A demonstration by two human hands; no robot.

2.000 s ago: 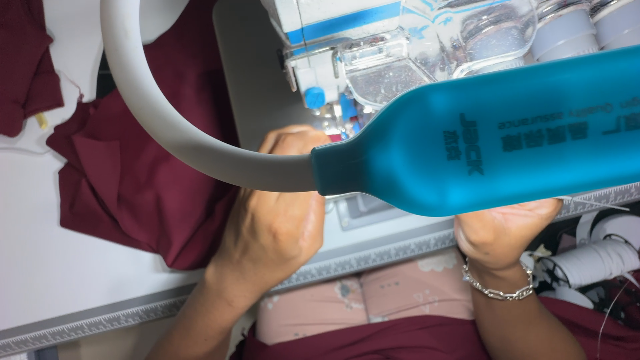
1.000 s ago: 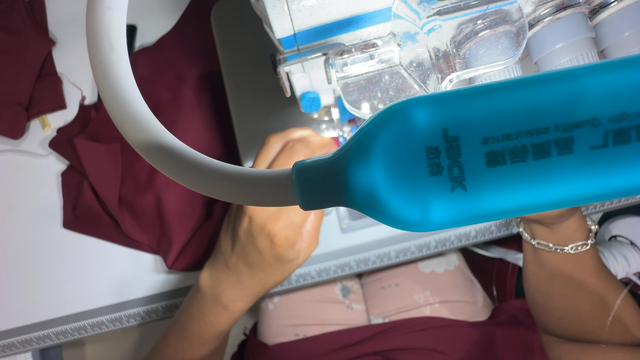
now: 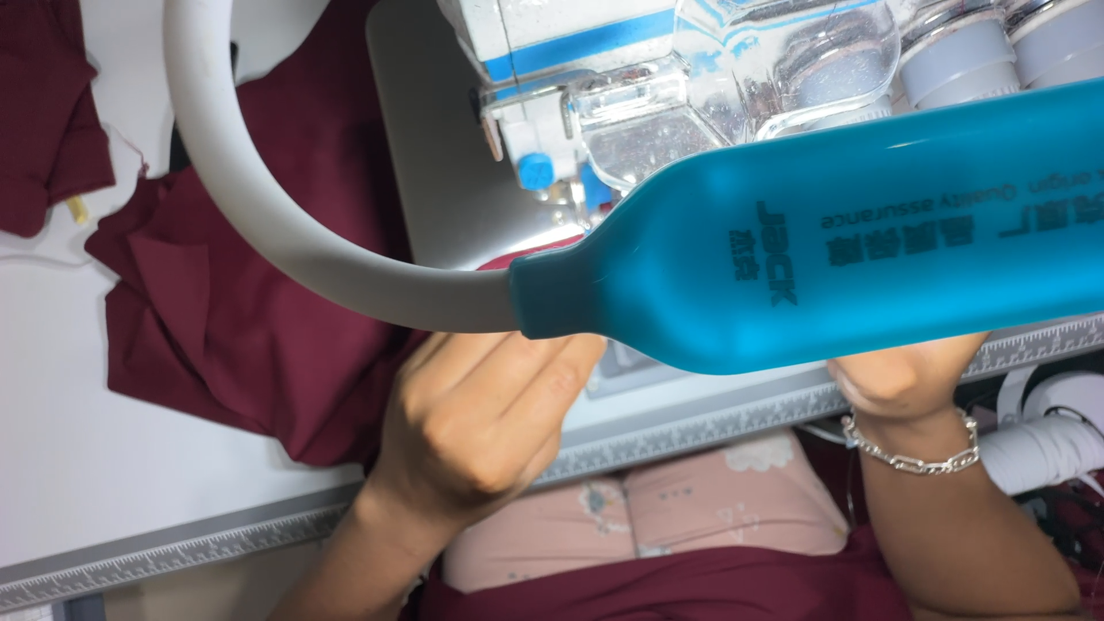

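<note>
My left hand point(image 3: 483, 414) rests on the machine bed, its fingers bent and their tips hidden under the lamp's neck, beside maroon fabric point(image 3: 285, 345). A strip of maroon cloth shows just above that hand, near the needle area of a white and blue sewing machine point(image 3: 586, 43). My right hand point(image 3: 906, 375), with a silver chain bracelet on the wrist, is at the table's front edge. Its fingers are mostly covered by the blue Jack lamp head point(image 3: 828, 233), so what it holds cannot be seen.
The lamp's grey flexible neck point(image 3: 259, 233) curves across the view. A ruler strip point(image 3: 690, 444) runs along the front edge of the white table point(image 3: 52, 414). More maroon cloth point(image 3: 52, 129) lies at the upper left. White elastic tape rolls point(image 3: 1044, 448) sit at the right.
My right hand has moved left from where it was a second ago, and more of it shows below the lamp. The left hand has moved slightly down, with maroon cloth now showing above it.
</note>
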